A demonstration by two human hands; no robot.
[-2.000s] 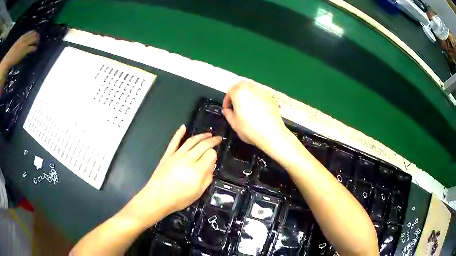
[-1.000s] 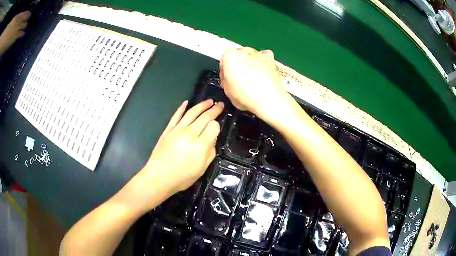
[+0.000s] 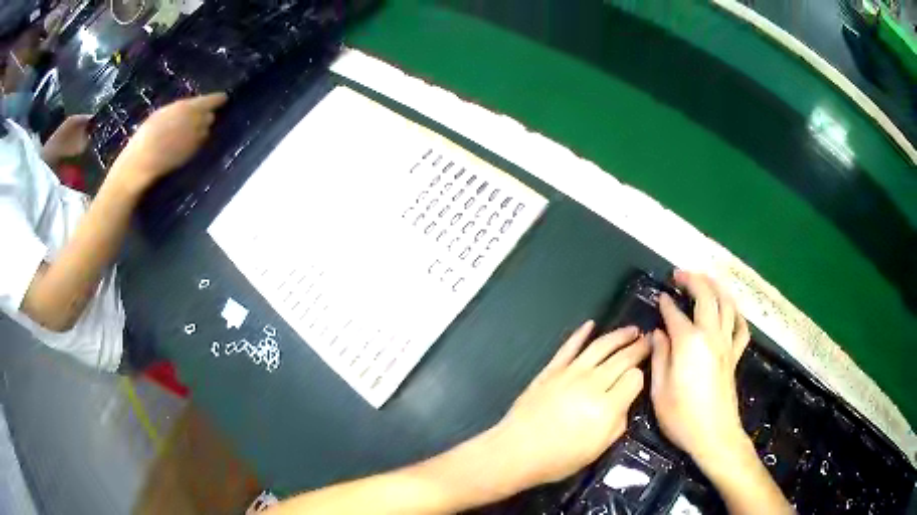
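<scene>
The black glossy blister tray lies at the lower right, cut off by the picture's edge. My left hand lies palm down at its left edge, fingers apart, holding nothing visible. My right hand is beside it, with fingertips down at the tray's upper left corner pocket. Whether it pinches a small part is hidden by the fingers. The large white printed sheet lies left of the tray, with rows of small dark outlines at its right side. Small pale rings lie in a loose pile below the sheet's left edge, beside a white scrap.
A pale ledge runs behind the sheet and tray, with a long green surface beyond. At the left, another person's hand reaches over a second black tray. The dark green bench mat shows between sheet and tray.
The view has swung left, so sheet, rings and hands appear farther right and more of the neighbouring person shows. My right hand's bunched fingers have spread and turned down at the tray corner.
</scene>
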